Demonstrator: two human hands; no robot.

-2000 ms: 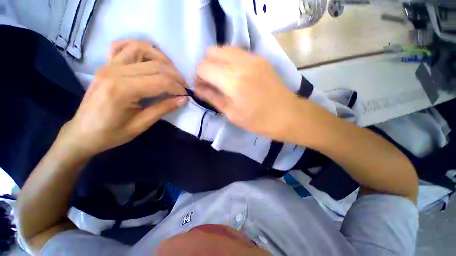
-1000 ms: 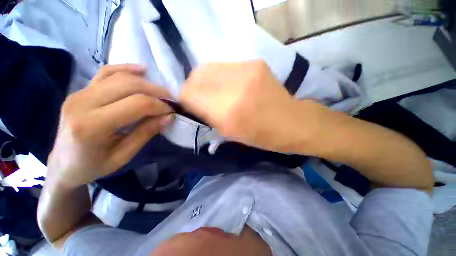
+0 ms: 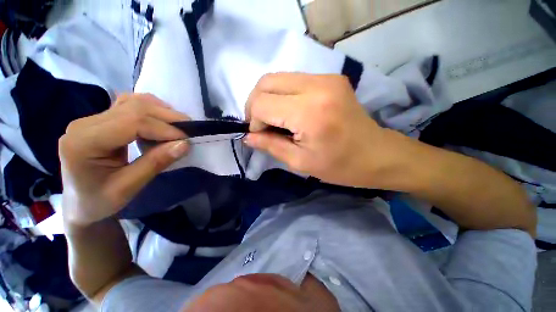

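A pale grey-white and navy garment (image 3: 274, 52) lies in front of me, over the table edge and my lap. A narrow dark strip (image 3: 210, 127) on it is stretched between my hands; whether it is a zipper or binding I cannot tell. My left hand (image 3: 122, 149) pinches the strip's left end between thumb and fingers. My right hand (image 3: 311, 125) grips it at the right, fingers curled over the cloth. A thin dark line runs down the pale piece below the strip.
The white table (image 3: 469, 52) with ruler marks is at the upper right, with a beige plate (image 3: 359, 15) behind. Navy and pale pieces (image 3: 58, 113) heap at the left. More dark cloth (image 3: 481, 137) hangs at the right. A blue item (image 3: 417, 222) is below my right forearm.
My hands have moved apart and show a longer, straighter stretch of the dark strip. The view has shifted left, so the machine head and the small items on the table are out of view.
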